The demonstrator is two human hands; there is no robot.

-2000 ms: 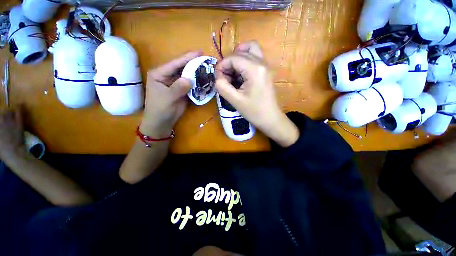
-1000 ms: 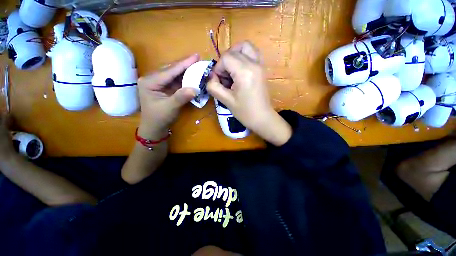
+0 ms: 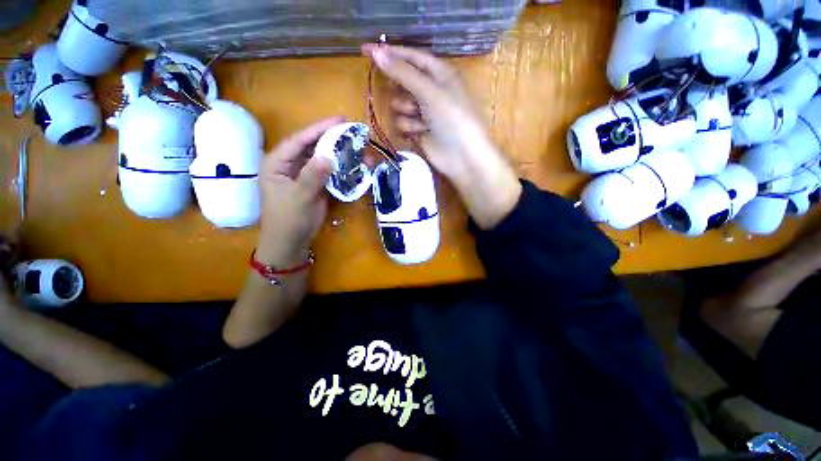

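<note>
My left hand (image 3: 297,180) holds a white oval rear cover (image 3: 346,162), its open side with dark and silvery parts turned towards the right. A white camera body (image 3: 410,212) lies on the table just right of the cover, its open cavity at the far end and a dark window nearer me. Thin dark wires run between cover and body. My right hand (image 3: 432,108) is raised above the body, its thumb and forefinger at the tip of a thin red and dark wire lead (image 3: 372,99). A small white plug (image 3: 383,39) shows at these fingertips.
White camera units (image 3: 226,167) stand at the left, some with wires. A pile of units (image 3: 637,189) lies at the right. Stacked clear trays (image 3: 297,27) line the far edge. Another person's hand is by a unit (image 3: 49,282) at the lower left. Another person's arm shows at the right.
My right hand has moved from the cover up to the end of the wire lead, uncovering the camera body. The cover has turned so its inside shows. The view has shifted, showing more of the trays.
</note>
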